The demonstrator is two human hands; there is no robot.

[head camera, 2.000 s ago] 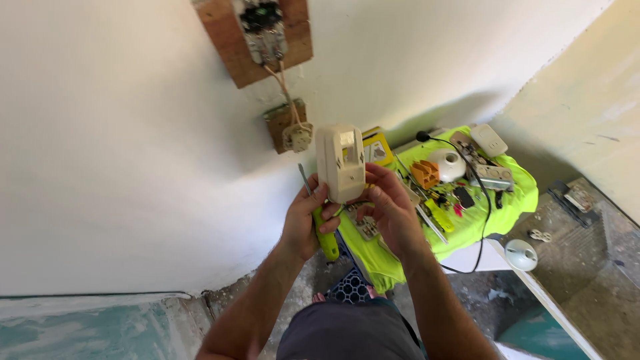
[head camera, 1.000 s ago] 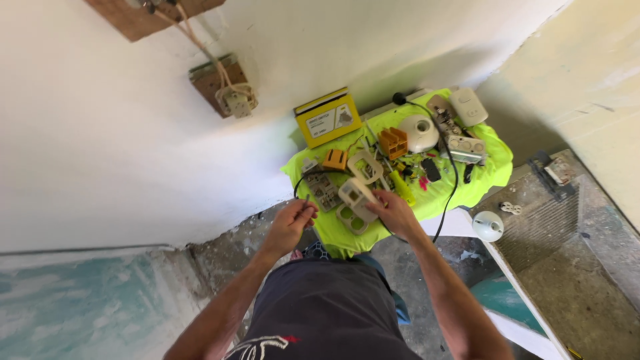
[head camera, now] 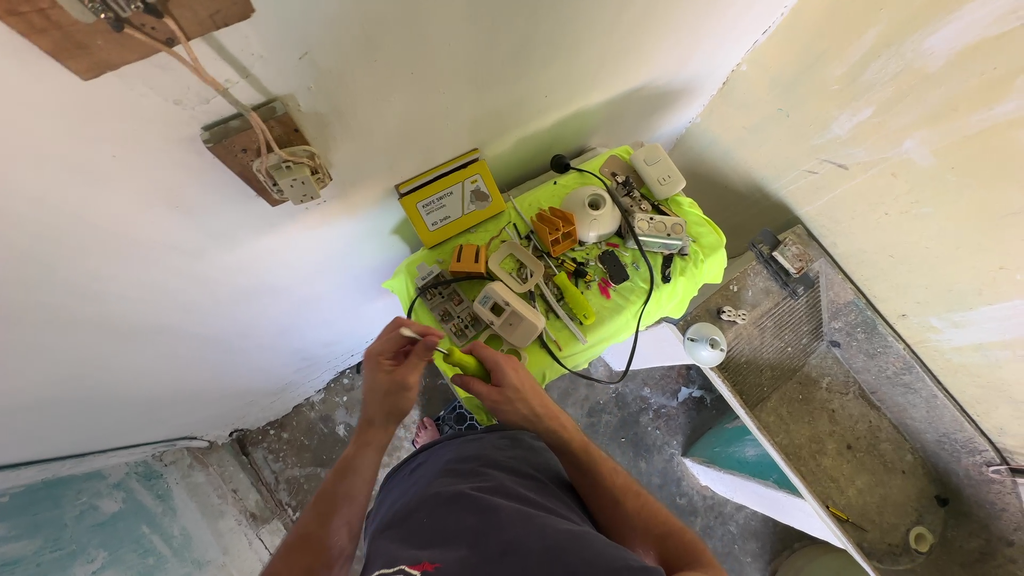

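Note:
A screwdriver with a lime-green handle point(head camera: 466, 364) is held between my hands, its shaft toward the left. My left hand point(head camera: 398, 372) pinches the shaft near the tip, and my right hand point(head camera: 508, 384) is closed on the handle. Just beyond my right hand, a beige plastic housing with a window point(head camera: 510, 314) lies on the lime-green cloth point(head camera: 696, 232). To its left is a grey knife-switch base point(head camera: 450, 302) with metal contacts. A cream plastic frame point(head camera: 515, 266) and an orange plastic part point(head camera: 468, 260) rest behind. A second green-handled screwdriver point(head camera: 574, 298) lies to the right.
A yellow knife switch box point(head camera: 452, 204) stands by the wall. The cloth also bears a white lampholder point(head camera: 590, 214), an orange divided part point(head camera: 554, 230) and a black cord point(head camera: 646, 300). A wired outlet point(head camera: 298, 182) hangs at left. At right is a concrete sink point(head camera: 848, 432) with another lampholder point(head camera: 705, 345).
The beige housing, in my hands two seconds ago, now lies on the cloth, released from my right hand. My right hand has moved to the screwdriver. The view has shifted.

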